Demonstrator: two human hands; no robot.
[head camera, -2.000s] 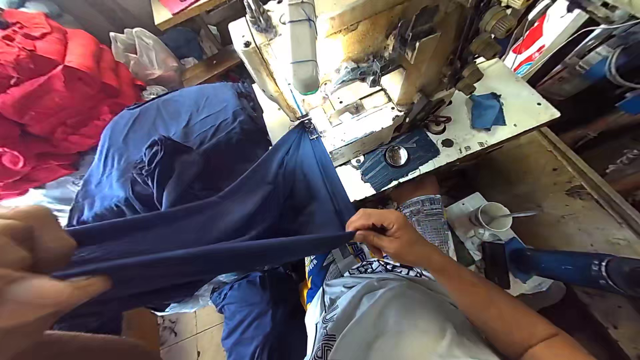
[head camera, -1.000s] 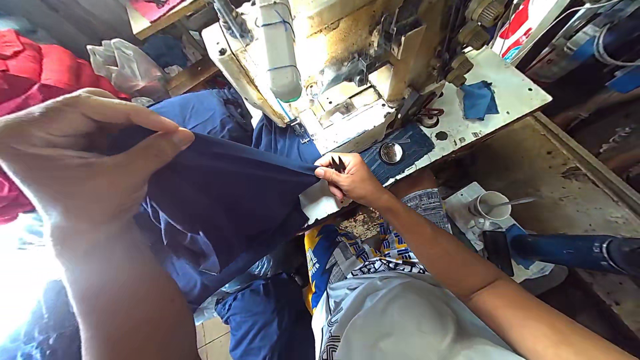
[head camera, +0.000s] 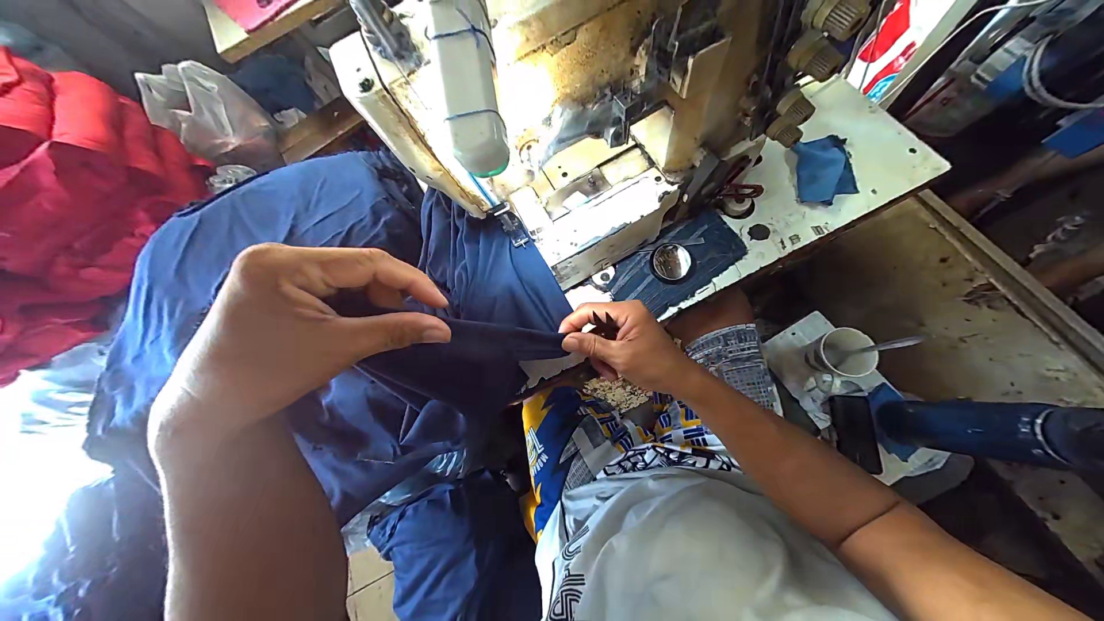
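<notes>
Navy blue fabric (head camera: 509, 259) lies under the front of an old industrial sewing machine (head camera: 595, 216) and hangs over the table's edge. My right hand (head camera: 625, 345) pinches an edge of this fabric between thumb and fingers; small dark pointed tips, perhaps of thread snips, show in its palm. To the left, my left hand (head camera: 345, 310) has thumb and index finger at the same stretch of cloth, with a gap between them; whether it grips the cloth is hard to tell. More navy fabric (head camera: 276, 216) is heaped beyond my left hand.
Red fabric (head camera: 86, 198) is piled at the left, beside a clear plastic bag (head camera: 207, 112). A round metal dish (head camera: 671, 261), red-handled scissors (head camera: 737, 194) and a blue scrap (head camera: 822, 171) lie on the machine table. At the right are a cup with a spoon (head camera: 845, 352), a phone (head camera: 856, 431) and a dark blue tube (head camera: 975, 431).
My left hand, raised at the left one second ago, has come nearer my right hand. The cloth stretched wide between my hands two seconds ago now spans a short gap.
</notes>
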